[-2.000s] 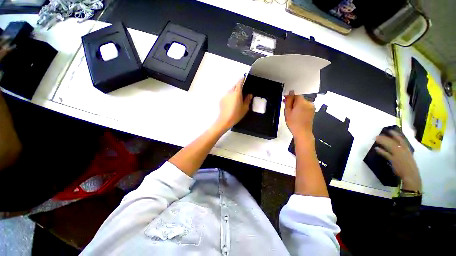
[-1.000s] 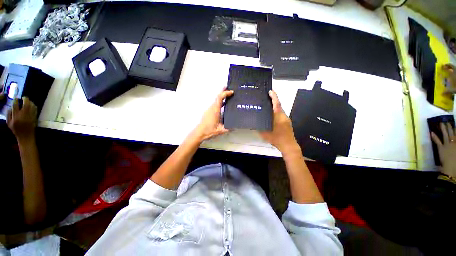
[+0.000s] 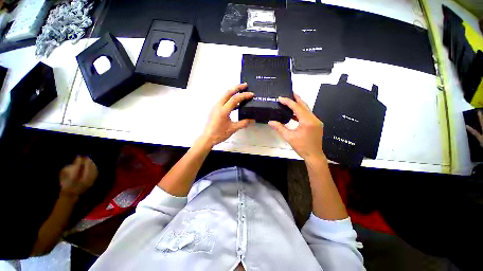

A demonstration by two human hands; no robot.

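Observation:
A closed black box [image 3: 266,79] with two lines of white lettering sits on the white table in front of me. My left hand [image 3: 225,117] grips its near left corner, fingers on the top and thumb at the front. My right hand [image 3: 303,127] grips the near right corner the same way. No white gadget shows on this box. Two open black boxes, a tilted one [image 3: 119,79] and another [image 3: 177,66], stand at the left, each with a small white gadget in its recess.
Black printed card pieces lie at the right [image 3: 352,119] and on the black strip [image 3: 312,34]. A clear bag with a white item [image 3: 259,20] lies beside them. White cables [image 3: 64,26] lie far left. Neighbours' hands show at both sides, near another black box [image 3: 34,92].
The raised white-backed card is gone and the box now shows its lettered black face. Both hands have shifted to its near corners. A card piece now lies on the black strip.

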